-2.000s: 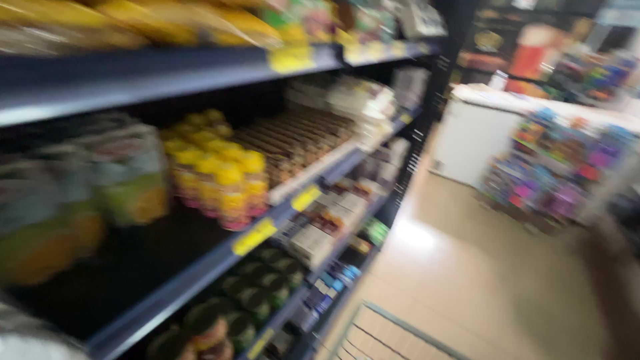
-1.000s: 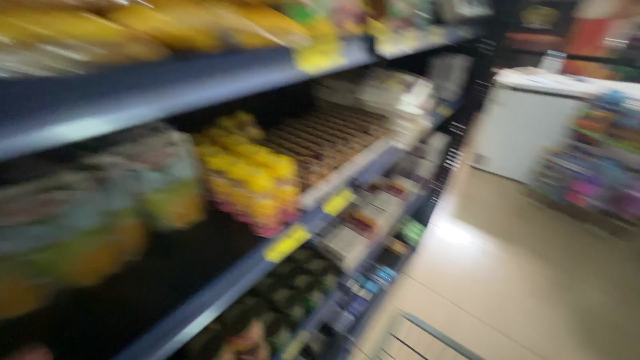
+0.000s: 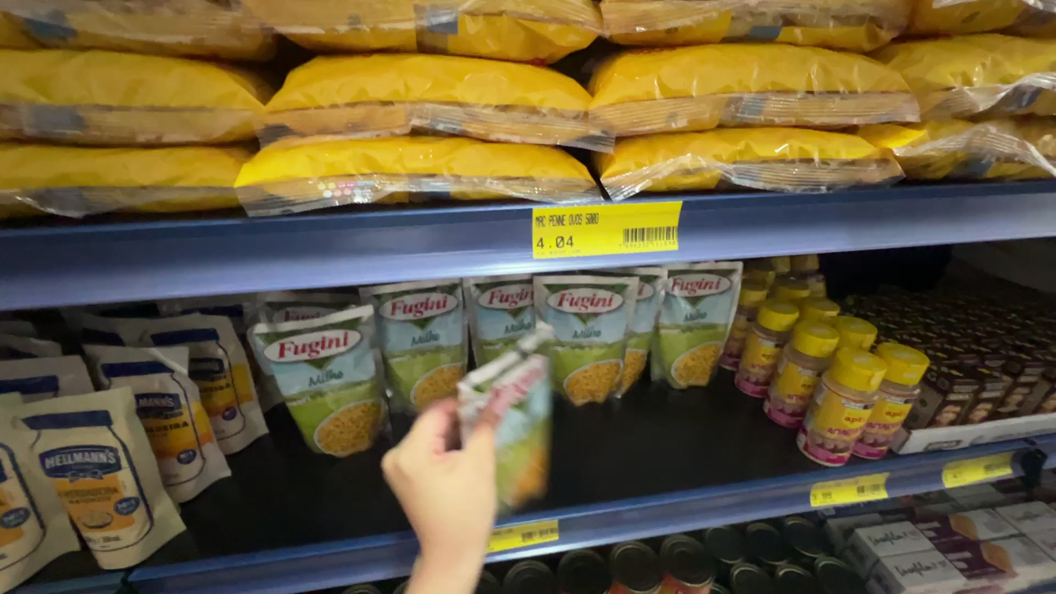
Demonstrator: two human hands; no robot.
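My left hand (image 3: 445, 478) reaches up from the bottom middle, its thumb and fingers closed on the upper left edge of a Fugini corn pouch (image 3: 516, 445). That pouch is blurred and held over the dark shelf, in front of more standing Fugini corn pouches (image 3: 318, 388). Hellmann's mayonnaise pouches (image 3: 99, 487) stand at the left. Yellow-capped seasoning jars (image 3: 837, 404) stand to the right of the corn. My right hand is out of view.
Yellow pasta bags (image 3: 429, 91) lie stacked on the upper shelf, above its blue edge (image 3: 330, 256). Small dark boxes (image 3: 982, 355) fill a tray at the right. Cans (image 3: 635, 565) and white boxes (image 3: 932, 557) sit on the level below.
The view has turned and now faces the shelf; the aisle and the cart's wire edge have left it. My left hand has come into sight, gripping a corn pouch.
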